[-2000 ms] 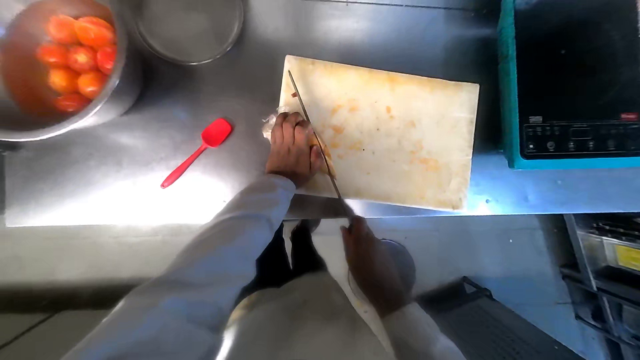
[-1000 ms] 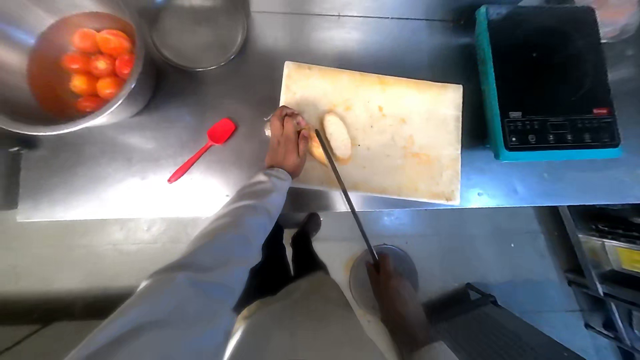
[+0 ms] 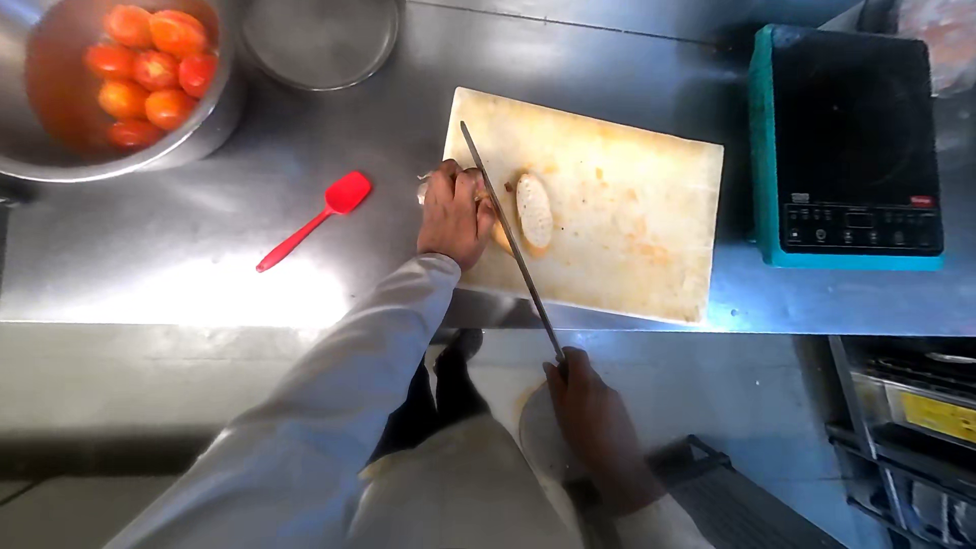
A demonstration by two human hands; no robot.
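My left hand presses on a loaf of bread at the left edge of a worn white cutting board; the hand covers most of the loaf. My right hand grips the handle of a long knife below the counter's front edge. The thin blade slants up and left across the board, close against the fingers of my left hand and over the loaf. Just right of the blade, an oval bread slice lies flat, its pale cut face up.
A red spatula lies on the steel counter left of the board. Farther left stands a large metal pot with several tomatoes in it, beside a round metal lid. An induction cooktop sits at the right.
Since one second ago, the knife has moved farther forward over the board, and my right hand has come nearer the counter. The slice seen then is still on the board; two seconds ago none showed.
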